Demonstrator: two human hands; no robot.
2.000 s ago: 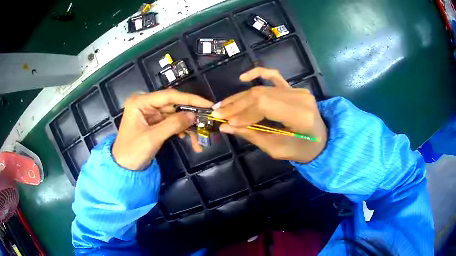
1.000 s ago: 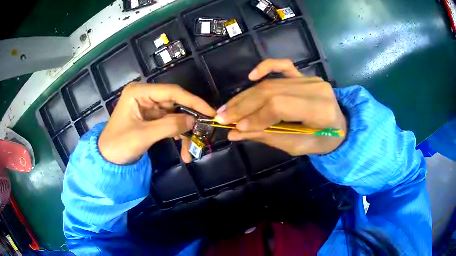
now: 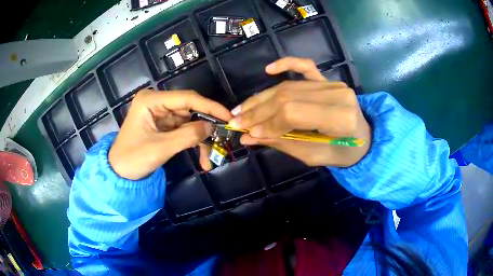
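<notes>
My left hand (image 3: 162, 129) holds a black device unit (image 3: 221, 132) between thumb and fingers above the tray. A small silver battery (image 3: 217, 155) with a yellow end hangs below the housing. My right hand (image 3: 308, 118) holds yellow tweezers (image 3: 319, 139) with a green rear end. The tweezer points are at the housing beside my left fingertips; the fingers partly hide them, and I cannot tell whether they grip anything. The black blister tray (image 3: 238, 180) lies under both hands.
Three more units sit in the tray's far pockets: left (image 3: 182, 54), middle (image 3: 235, 27) and right (image 3: 294, 8). Another unit (image 3: 146, 3) lies on the white strip (image 3: 116, 32). A pink-red fan (image 3: 16, 168) is at the left. A blue sleeve (image 3: 478, 151) shows at the right edge.
The tray and the units in it show higher in the view than two seconds ago. My right hand and the tweezers have shifted slightly right. Both hands keep their hold, and the battery still hangs.
</notes>
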